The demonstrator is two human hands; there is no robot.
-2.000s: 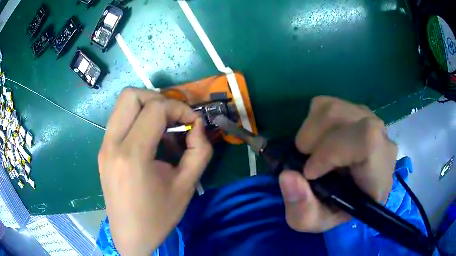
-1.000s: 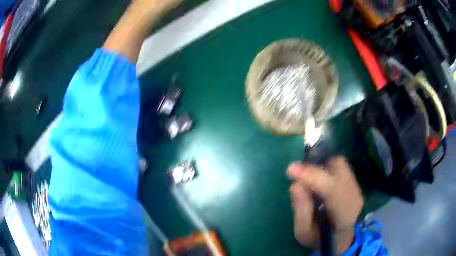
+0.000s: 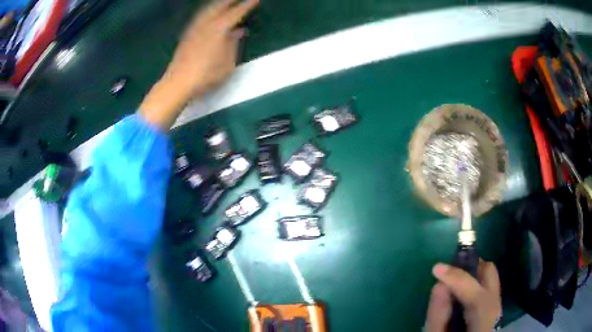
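Observation:
My right hand (image 3: 468,299) grips the black handle of a soldering iron (image 3: 465,256), low on the right. The iron's tip is in the metal wool (image 3: 451,162) inside a thick tan ring (image 3: 425,191). My left hand (image 3: 206,55) is stretched far forward at the upper left, beyond the white strip, and is blurred. A dark thing shows at its fingers; whether it is held cannot be told. The orange fixture (image 3: 317,319) is cut off by the bottom edge, with two white tape strips (image 3: 299,280) running up from it.
Several black housings (image 3: 300,227), many with silver insides, lie between my left sleeve and the ring. A wide white band (image 3: 363,47) crosses the green bench. Black frames (image 3: 535,253) and a red part (image 3: 537,130) stand at the right. A green object (image 3: 53,183) is at the left.
My left hand has left the fixture and small part and reached far forward. My right hand has moved the iron from the fixture to the metal wool. The view has shifted forward.

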